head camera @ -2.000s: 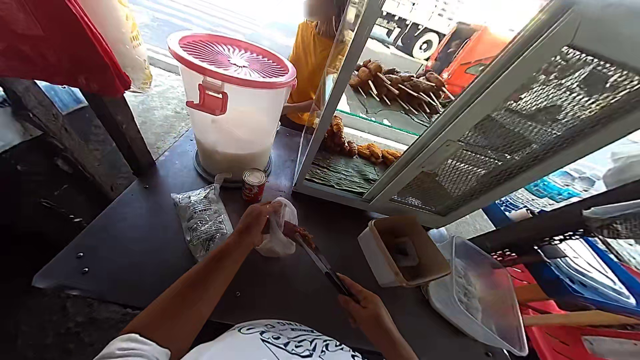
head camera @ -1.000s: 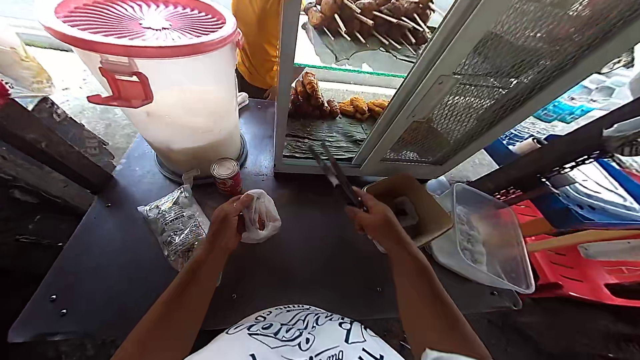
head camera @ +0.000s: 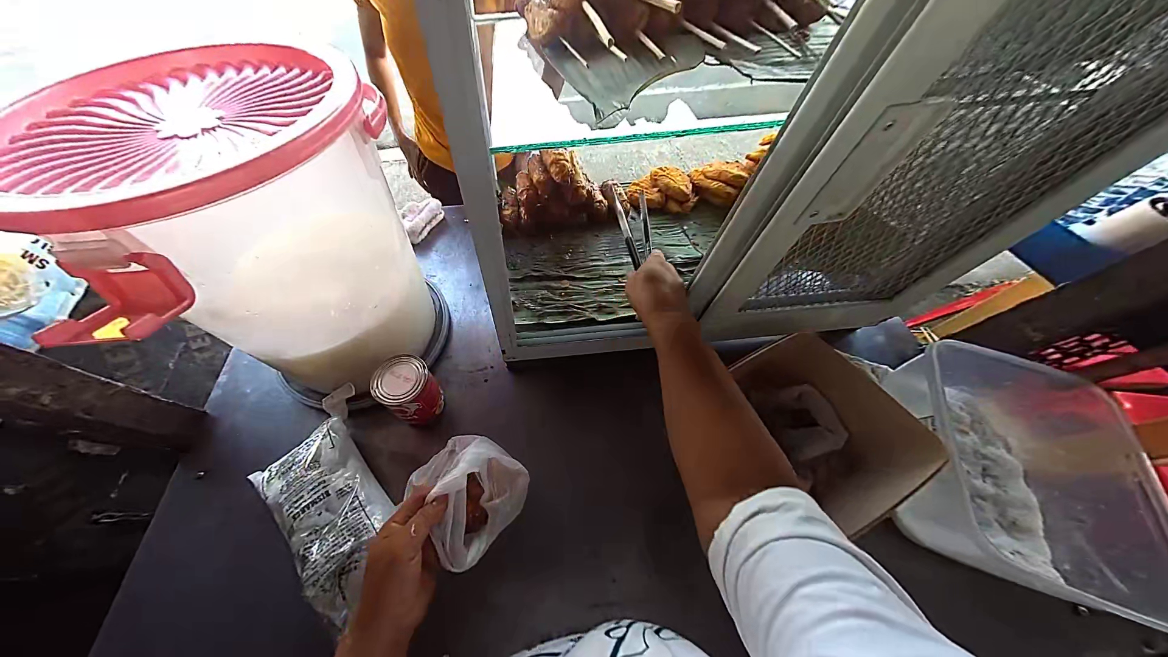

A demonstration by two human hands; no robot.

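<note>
My left hand (head camera: 401,557) grips the rim of a thin white plastic bag (head camera: 468,502), which gapes and has a brown fried piece inside. My right hand (head camera: 657,285) reaches through the opening of a display case and holds metal tongs (head camera: 631,228) with dark handles. The tongs' tips are apart, close to brown fried pieces (head camera: 555,187) and twisted golden-brown fried pieces (head camera: 673,187) on the leaf-lined lower shelf (head camera: 584,283). Whether the tips touch a piece, I cannot tell. Skewered food (head camera: 620,23) lies on leaves on the glass shelf above.
A large lidded plastic bucket (head camera: 310,265) stands at the left, with a red can (head camera: 408,391) and a printed plastic pack (head camera: 321,511) near it. On the right are a cardboard box (head camera: 867,447), a clear plastic tub (head camera: 1049,511) and the case's mesh door (head camera: 876,210). A person (head camera: 420,82) stands beyond.
My right hand has moved forward into the case with the tongs. Two seconds ago the tongs were at the bag. My left hand still holds the bag. The view has moved closer to the case.
</note>
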